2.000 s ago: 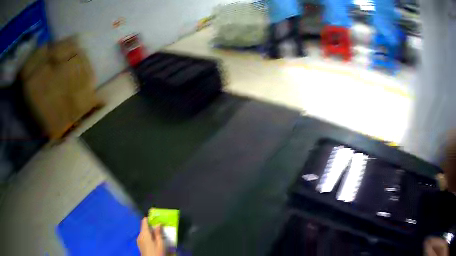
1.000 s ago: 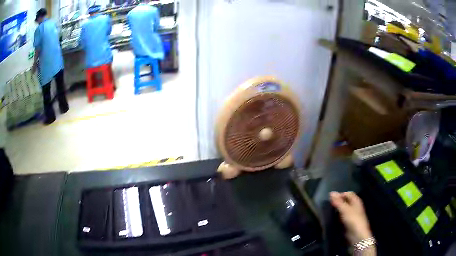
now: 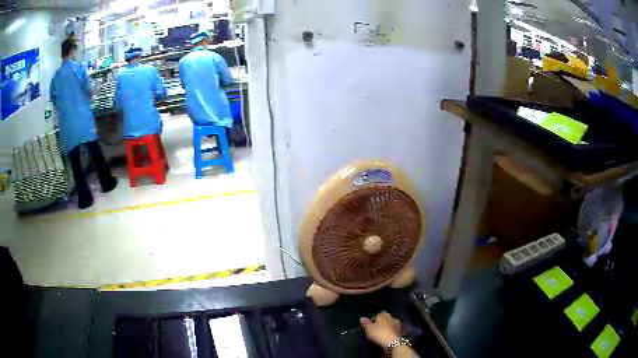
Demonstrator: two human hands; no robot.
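A black tray (image 3: 316, 328) with raised rims lies at the bottom edge, cut off by it. Dark phones (image 3: 283, 334) lie side by side in it, and one (image 3: 229, 335) shows a bright white reflection. My right hand (image 3: 381, 328), bare with a metal band at the wrist, is low over the dark mat, right of the tray and below the fan. Its fingers are bent and point left, with a thin pale mark beside the fingertips. Whether it holds something cannot be told. My left hand is out of view.
A beige fan (image 3: 364, 234) stands against the white pillar behind the tray. A power strip (image 3: 533, 253) and lime-green cards (image 3: 582, 312) are at the right, with a raised shelf (image 3: 518, 136) above. Three people in blue coats are beyond, by red (image 3: 145, 159) and blue stools.
The view has turned from the bench's left side to the fan, then tilted up. My right hand has moved left from beside the green cards. The earlier lime item and the hand holding it are out of view.
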